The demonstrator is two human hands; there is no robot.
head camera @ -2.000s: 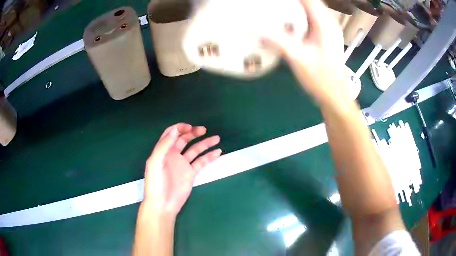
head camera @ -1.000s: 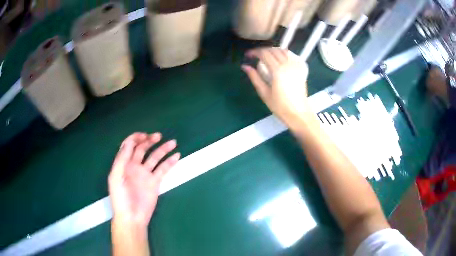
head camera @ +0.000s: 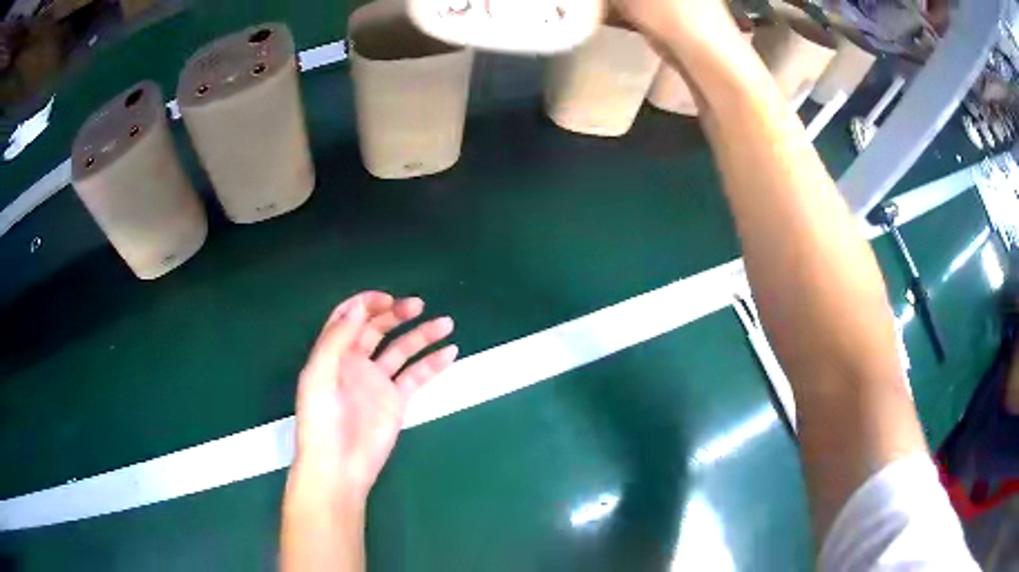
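My right hand (head camera: 662, 13), partly cut off by the top edge, holds a pale oval lid (head camera: 508, 25) with brownish spots on its face, blurred and also cut off. The lid is above and to the right of an open beige body (head camera: 411, 112), whose dark mouth shows. My left hand (head camera: 358, 380) is empty, palm up and fingers apart, over the near white strip. Two closed beige bodies (head camera: 248, 140) (head camera: 143, 196) stand at the left, with small rings and a dark oval in their tops.
More beige bodies (head camera: 601, 84) stand right of the open one. White-pronged lids (head camera: 863, 132) stand near the grey upright (head camera: 933, 106). A long black tool (head camera: 918, 285) lies at the right. Thin white rods (head camera: 765, 352) are mostly hidden by my right forearm. A red object (head camera: 974, 492) is lower right.
My right hand has moved up from beside the bodies and lids at the right, and now shows a lid held near the open body. My left hand stays open; the camera view has shifted.
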